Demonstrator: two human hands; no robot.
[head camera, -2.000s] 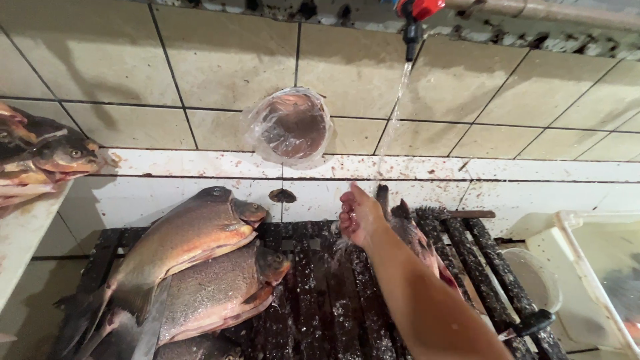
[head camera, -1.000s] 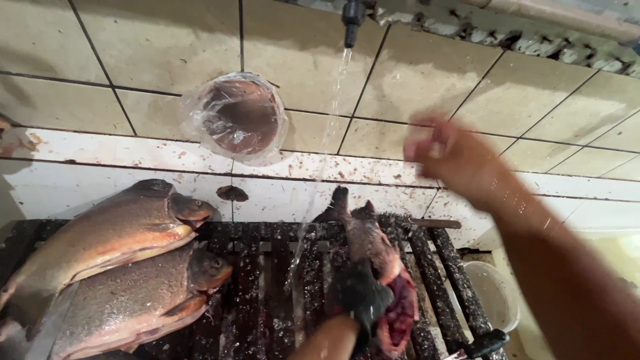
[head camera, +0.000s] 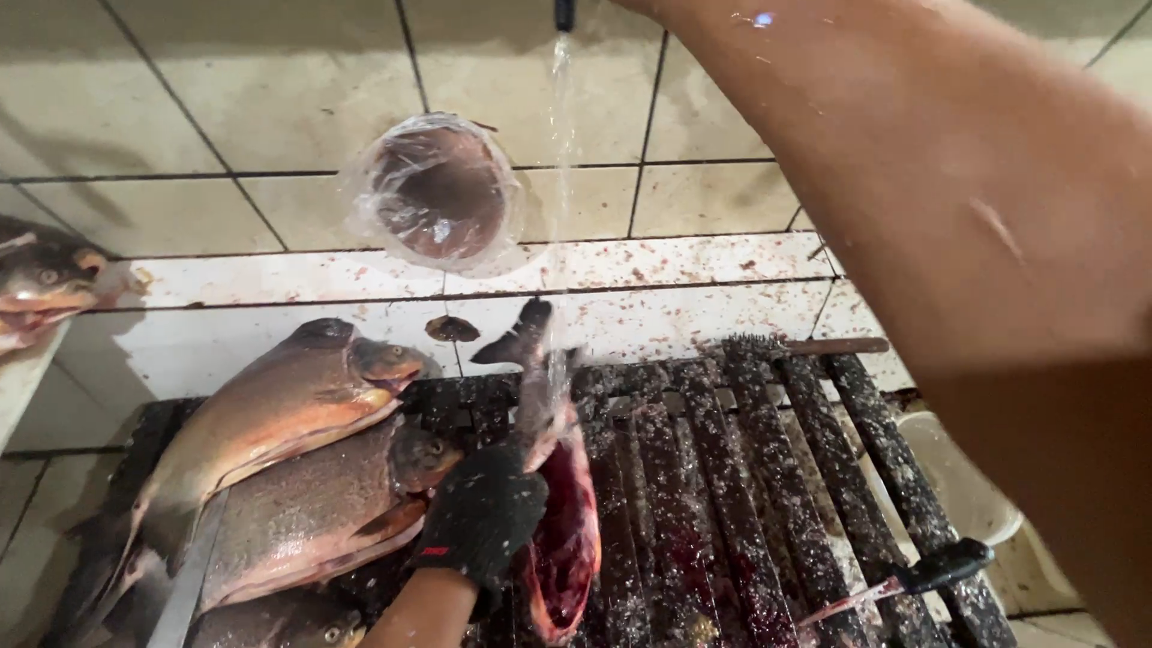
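My left hand (head camera: 486, 513), in a black glove, grips an opened fish (head camera: 567, 531) on the dark slatted rack (head camera: 666, 504). The fish lies tail up toward the wall, its red belly cavity showing. Water (head camera: 562, 135) runs from a black spout (head camera: 564, 13) onto its tail end. My bare right forearm crosses the upper right; the right hand itself is out of the frame above. Left of the glove lie whole fish (head camera: 270, 414), one with a scored side (head camera: 315, 504), and a blade (head camera: 189, 576) rests against them.
A knife with a black handle (head camera: 949, 565) lies on the rack's right side. A wire brush (head camera: 756, 346) with a wooden handle lies at the back edge. Behind the rack's right side stands a translucent bucket (head camera: 963, 477). A plastic-covered round object (head camera: 441, 193) is at the tiled wall. Another fish (head camera: 40, 279) lies far left.
My right hand has risen out of view at the top. The gloved left hand, out of view two seconds ago, is on the opened fish, which now lies under the running water.
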